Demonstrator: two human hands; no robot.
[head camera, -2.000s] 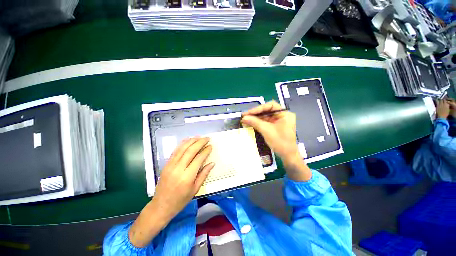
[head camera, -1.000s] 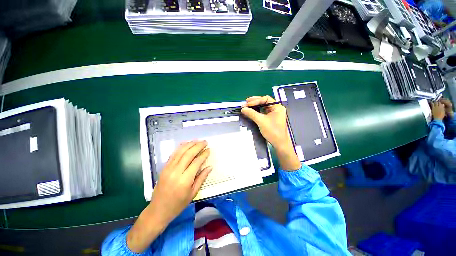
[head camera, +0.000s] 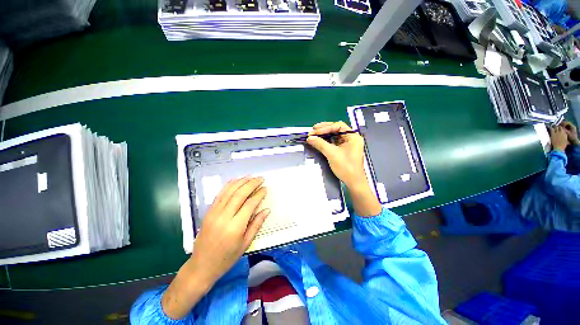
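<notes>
A dark tablet back cover (head camera: 222, 157) lies on a white tray (head camera: 183, 209) in front of me. A pale adhesive sheet (head camera: 292, 200) lies over its lower part. My left hand (head camera: 232, 219) rests flat on the sheet's left part, fingers slightly apart. My right hand (head camera: 340, 152) holds thin dark tweezers (head camera: 343, 132), their tip at the cover's upper edge, right of the long pale strip (head camera: 267, 152). Whether a small piece is at the tip cannot be told.
A tall stack of covers (head camera: 105, 190) stands at the left. Another cover (head camera: 391, 152) lies slanted at the right. Behind are a metal post (head camera: 375, 41), a cable and stacked trays (head camera: 238, 26). Another person's hands (head camera: 561, 136) show at the far right.
My right hand has moved from over the sheet's upper edge to the cover's upper edge, with the tweezers. My left hand has stayed on the sheet.
</notes>
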